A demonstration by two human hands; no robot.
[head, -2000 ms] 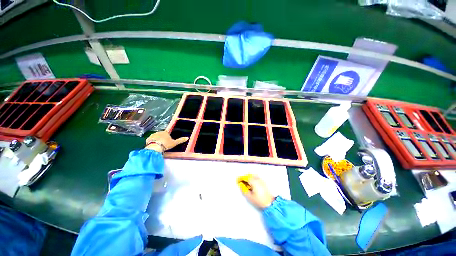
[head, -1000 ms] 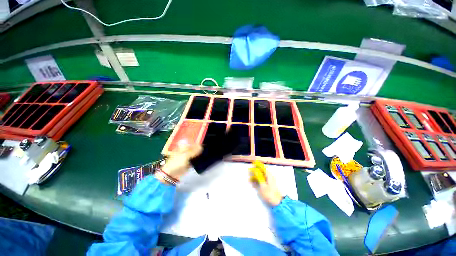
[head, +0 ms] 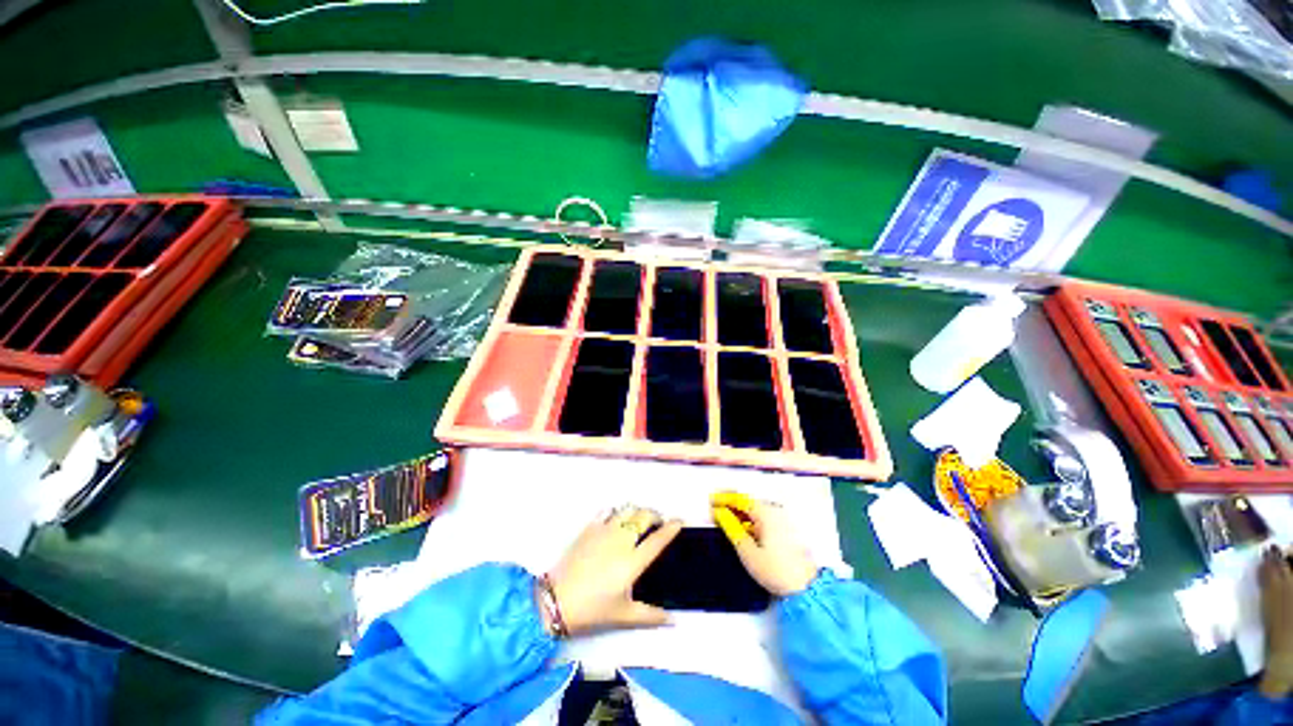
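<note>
A black smartphone [head: 701,570] lies lengthwise across the white work sheet [head: 496,489]. My left hand [head: 613,570] holds its left end, thumb along the lower edge. My right hand [head: 766,546] is at its right end, with yellow-orange finger covers on the fingertips; whether it grips the phone is unclear. The pale orange-pink tray [head: 667,451] is behind the sheet. Its front-left slot holds only a small white patch; the other slots hold black phones. A dark printed card [head: 376,504] lies left of the sheet.
A clear bag [head: 461,291] with printed cards lies back left. Red trays stand at left [head: 185,291] and right [head: 1120,411]. A white bottle [head: 967,343], papers [head: 964,419], dispensers [head: 1064,518] and a blue piece [head: 1064,652] are at right. Another person's hand [head: 1279,610] shows far right.
My left hand has taken a phone from the front-left slot and brought it onto the sheet. My right hand has come to the phone's right end. The dark printed card is now uncovered.
</note>
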